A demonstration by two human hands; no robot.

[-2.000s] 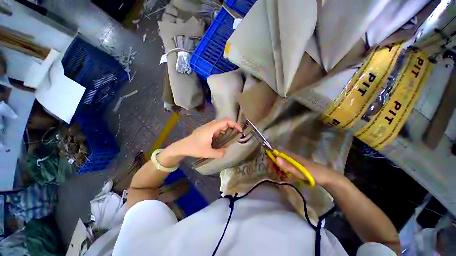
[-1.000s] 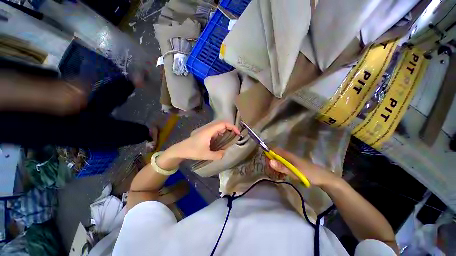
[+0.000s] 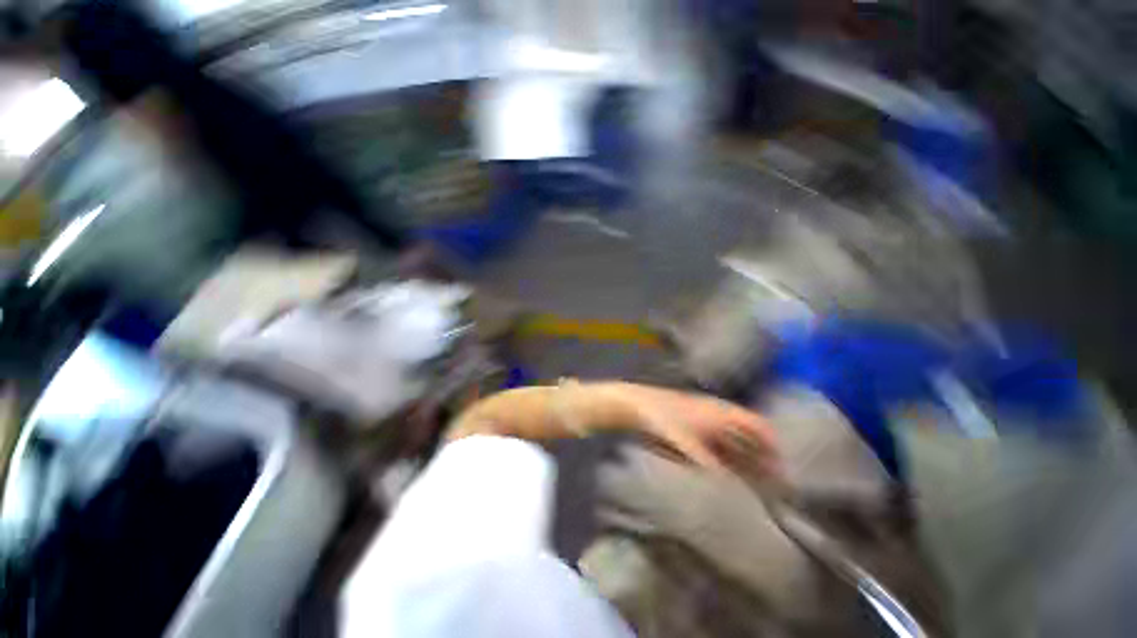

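The view is heavily blurred. My left hand (image 3: 736, 439) reaches in at the lower middle, its fingers curled at the edge of a bunch of beige panels (image 3: 717, 511). The panels lie under the palm and still seem held; the single fingers are smeared. A thin silver streak (image 3: 867, 588) runs down to the right from the fingertips. It looks like the scissor blades, but no yellow handles show. My right hand is not in view.
Blue crates (image 3: 873, 361) are smeared at the right, beside beige pieces (image 3: 1029, 511). A yellow strip (image 3: 592, 330) marks the grey floor ahead. Pale bundled material (image 3: 362, 337) and a white-edged surface (image 3: 237, 530) are at the left. A dark diagonal shape at the upper left is unclear.
The view has swung to the left and blurred. The taped machine table and my right hand have left the picture. My left hand now appears farther right in the frame.
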